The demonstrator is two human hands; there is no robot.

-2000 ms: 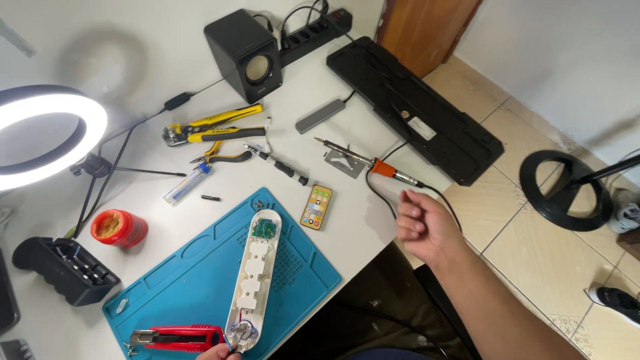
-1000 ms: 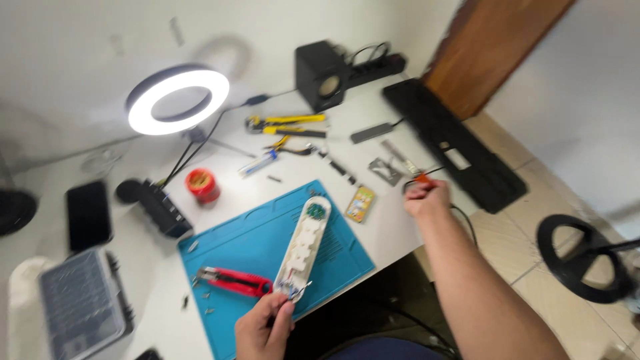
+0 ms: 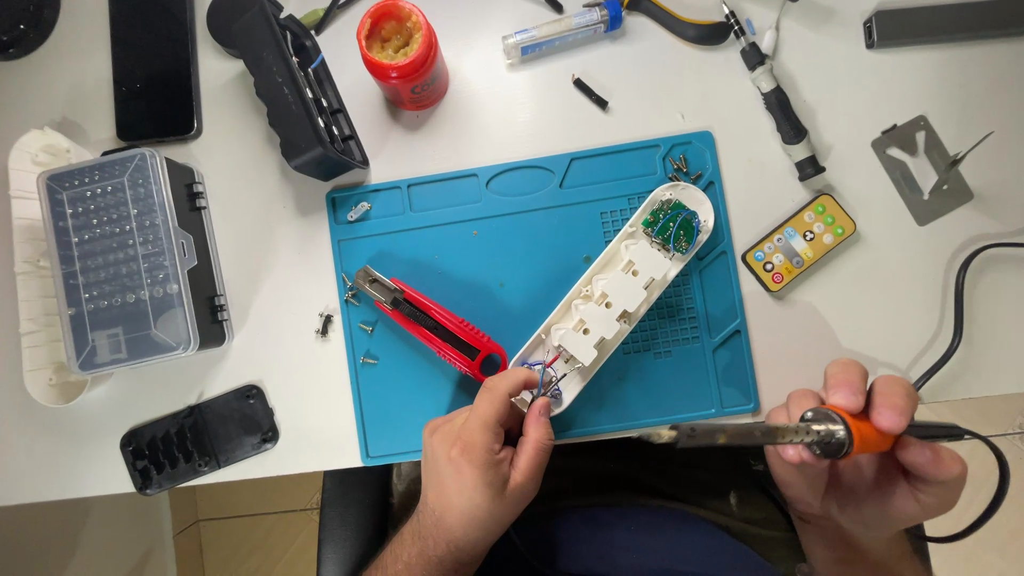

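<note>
My left hand (image 3: 492, 456) pinches thin wires (image 3: 548, 380) at the lower end of a long white plastic housing (image 3: 604, 304), which lies slanted on a blue silicone work mat (image 3: 480, 240). A green circuit board (image 3: 670, 226) with blue wires sits in the housing's upper end. In my right hand (image 3: 872, 456) is a soldering iron (image 3: 854, 432), held by its orange handle, its metal barrel pointing left, in front of the table edge and apart from the housing. A red utility knife (image 3: 432, 324) lies just left of the housing, with several small screws (image 3: 366, 326) at the mat's left side.
Left stand a clear-lidded bit case (image 3: 120, 264), a black battery cover (image 3: 200, 438) and a phone (image 3: 154, 68). A red paste jar (image 3: 404, 56) and a black holder (image 3: 296, 96) stand behind the mat. Right lie a remote (image 3: 798, 242), a screwdriver (image 3: 780, 104), a metal stand (image 3: 920, 172) and the iron's cord (image 3: 960, 304).
My right hand, empty two seconds ago, has taken hold of the soldering iron, which lay on the table by the metal stand, and brought it to the near edge. The view has moved closer.
</note>
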